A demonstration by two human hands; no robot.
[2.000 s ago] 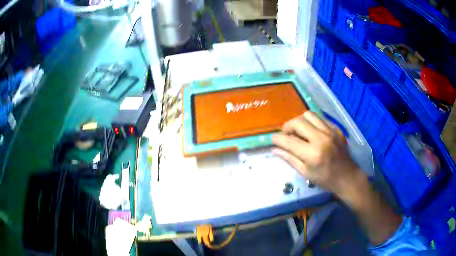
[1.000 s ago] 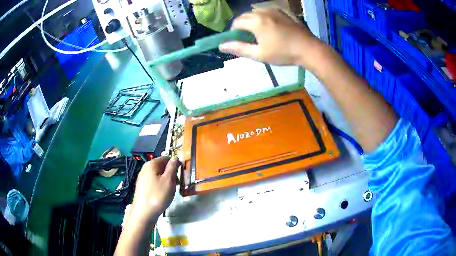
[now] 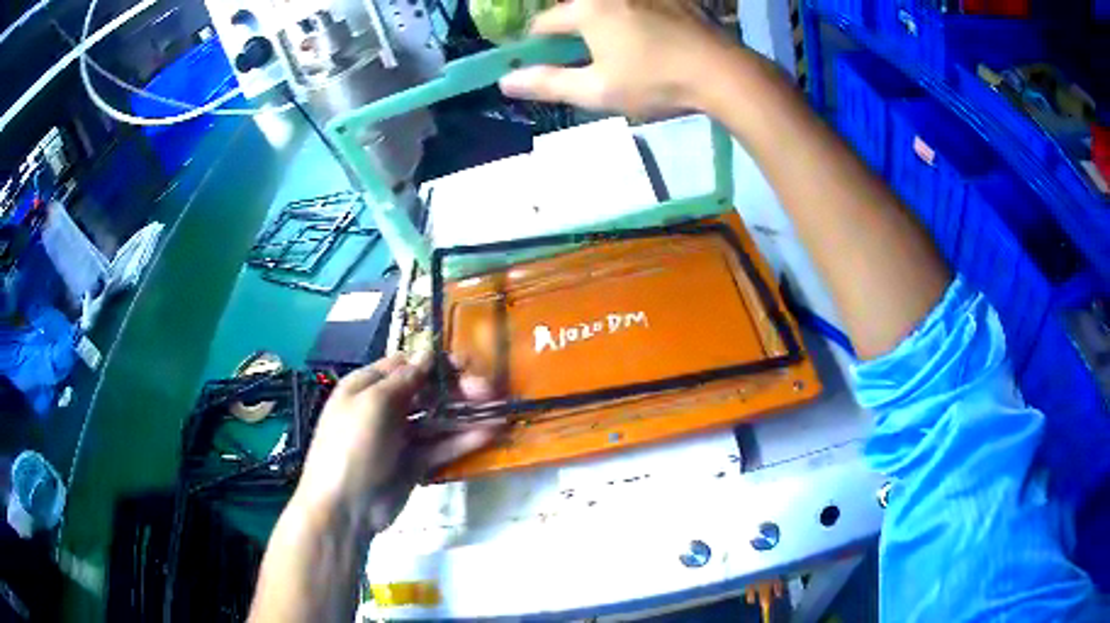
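Observation:
The orange fixture base (image 3: 596, 365), marked "A1020DM", lies on the white machine bed. The pale green hold-down frame (image 3: 377, 183) stands tilted up at its back edge. My right hand (image 3: 633, 61) holds the top bar of the green frame. A thin black bezel frame (image 3: 633, 387) is over the orange base, its left end raised and shifted off the recess. My left hand (image 3: 408, 420) grips the bezel frame at its left end; the fingers are blurred.
Control buttons (image 3: 764, 535) line the bed's front edge. A silver cylinder head (image 3: 365, 110) hangs behind the green frame. A dark controller box (image 3: 353, 319), loose black frames (image 3: 310, 241) and a tangled frame pile (image 3: 244, 426) lie on the green bench at left. Blue bins (image 3: 925, 158) stand at right.
The green frame was down on the base, then was raised by my right hand. My left hand came in at the left edge; the bezel frame has since lifted at that end.

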